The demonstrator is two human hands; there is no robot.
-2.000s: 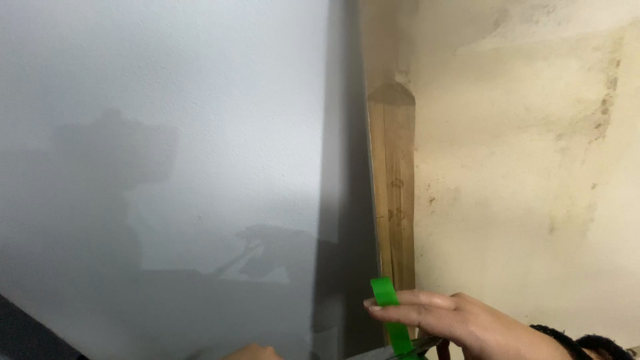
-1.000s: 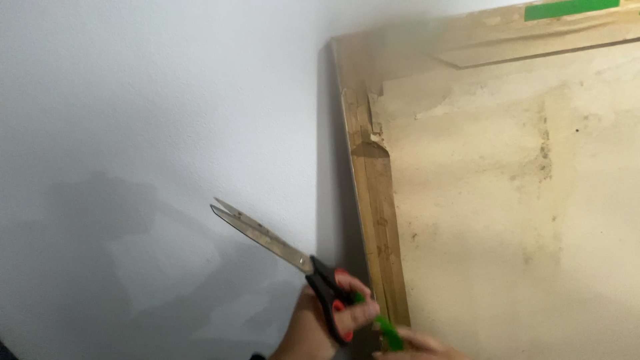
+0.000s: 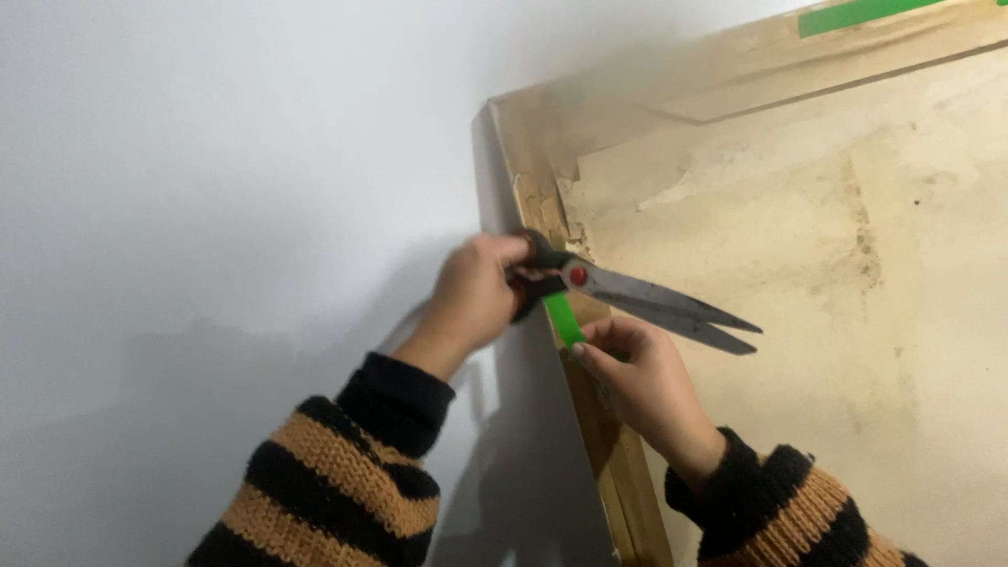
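Observation:
My left hand point(image 3: 480, 295) grips a pair of scissors point(image 3: 654, 303) by the dark handles; its blades, slightly apart, point right across the backing. Between finger and thumb, my right hand point(image 3: 642, 378) pinches the lower end of a short strip of green tape point(image 3: 565, 321). The strip's upper end meets the scissors' handle area; whether it touches the frame behind cannot be told. Both hands are at the left edge of a wooden frame point(image 3: 630, 492) with a stained, cream-coloured backing point(image 3: 787, 220).
A pale wall point(image 3: 236, 157) lies to the left of and behind the frame, with shadows on it. Another piece of green tape point(image 3: 866, 14) sticks to the frame's top edge. Torn brown paper point(image 3: 543, 209) shows near the upper left corner.
The scissors pointed up and left over the wall a second ago; now they point right over the backing. Both hands are higher along the frame's left side. The view has shifted.

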